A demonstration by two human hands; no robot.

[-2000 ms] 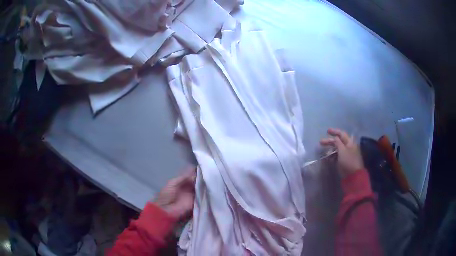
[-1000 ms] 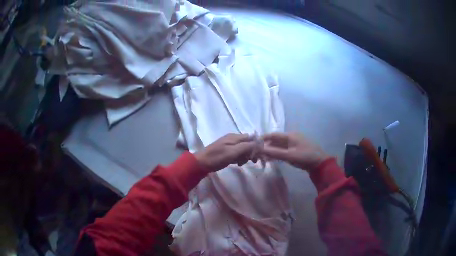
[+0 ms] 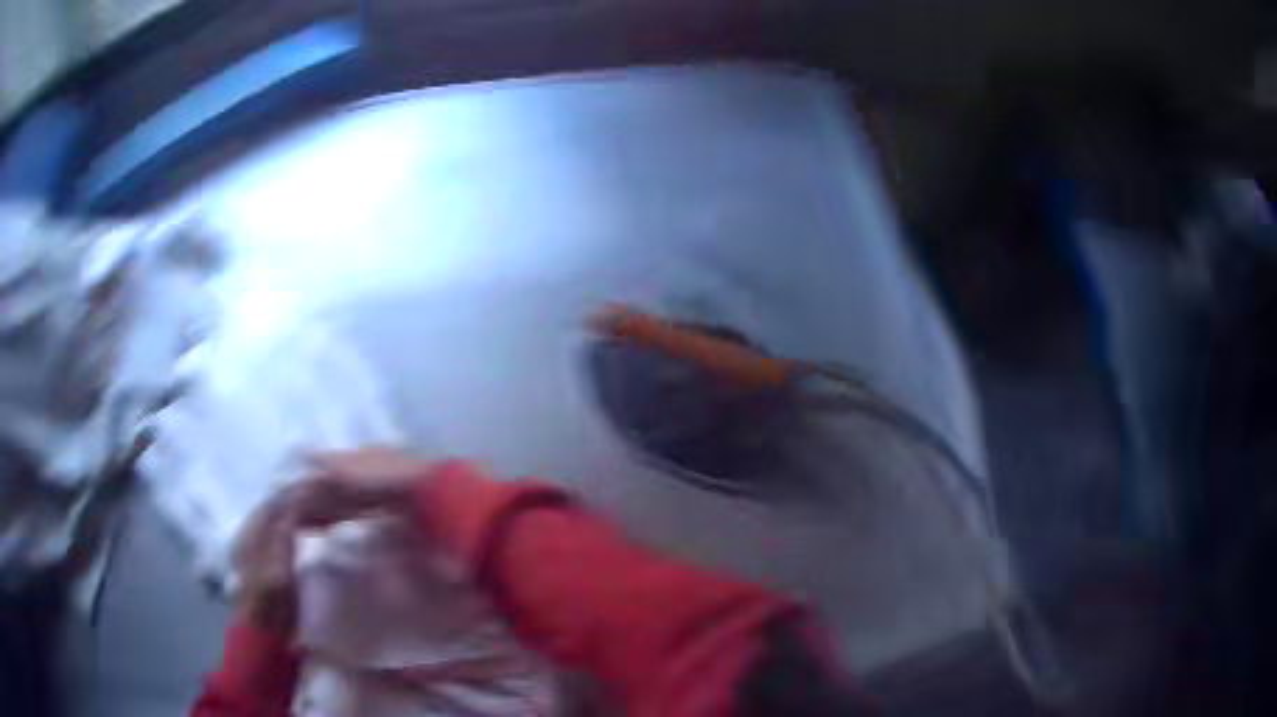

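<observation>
The whole view is blurred. A bundle of long white cloth pieces (image 3: 420, 609) lies at the lower left, its far part spreading out beyond my hands. My left hand (image 3: 266, 553) is at the left side of the bundle's middle, fingers closed around it. My right hand (image 3: 361, 476) lies across the top of the same place, close against my left hand. The bundle looks narrowed there. A tie strip cannot be made out between the fingers.
An iron with an orange handle (image 3: 700, 350) and dark plate sits on the pale table (image 3: 588, 182) right of the bundle. Its cord trails to the right edge. Crumpled white pieces (image 3: 63, 350) are heaped at the far left. A blue bar (image 3: 224, 105) runs beyond the table.
The view has swung right, so the bundle and hands appear further left and the iron nearer the centre. My hands, apart at first, came together over the bundle and remain close together.
</observation>
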